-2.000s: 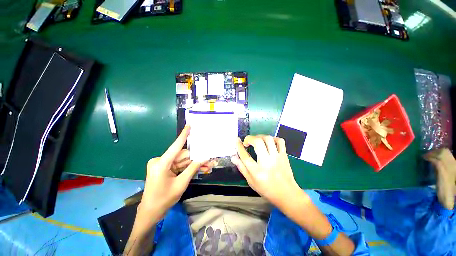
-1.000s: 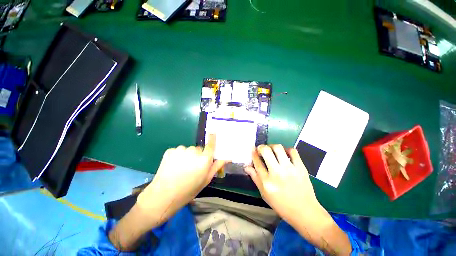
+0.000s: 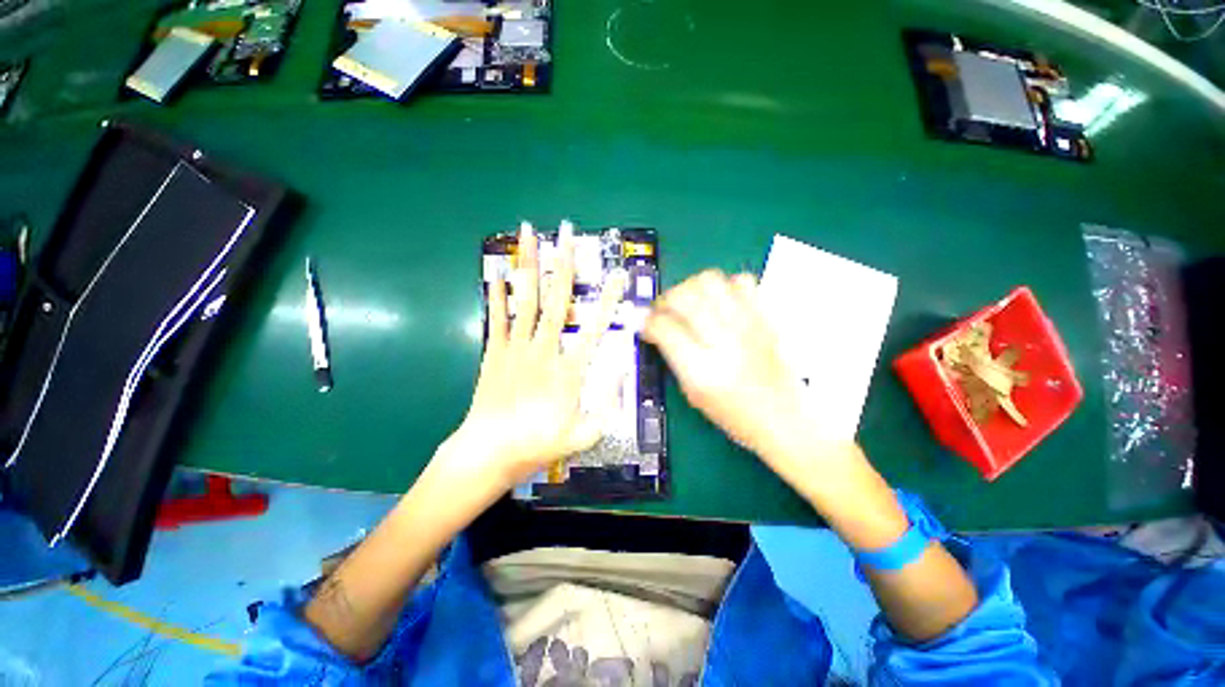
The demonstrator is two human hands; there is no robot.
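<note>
The opened tablet assembly [image 3: 650, 403] lies on the green bench in front of me, its circuitry at the far end. The white battery pack [image 3: 613, 389] lies in its middle, partly hidden by my hands. My left hand [image 3: 537, 362] lies flat over the tablet with fingers spread, holding nothing visible. My right hand [image 3: 719, 352] is at the tablet's right edge with fingers curled; whether it holds anything cannot be seen. The white adhesive pad sheet [image 3: 836, 315] lies to the right, partly covered by my right hand and forearm.
A red scrap bin [image 3: 991, 383] with tan scraps stands at right, beside a clear plastic bag [image 3: 1142, 362]. A slim tool [image 3: 317, 322] and a black tray [image 3: 134, 336] are at left. Open tablets [image 3: 994, 94] lie along the far side.
My left hand has moved from the battery's lower left edge to lie flat over the tablet. My right hand has moved up along its right side. The battery sits farther down in the tablet.
</note>
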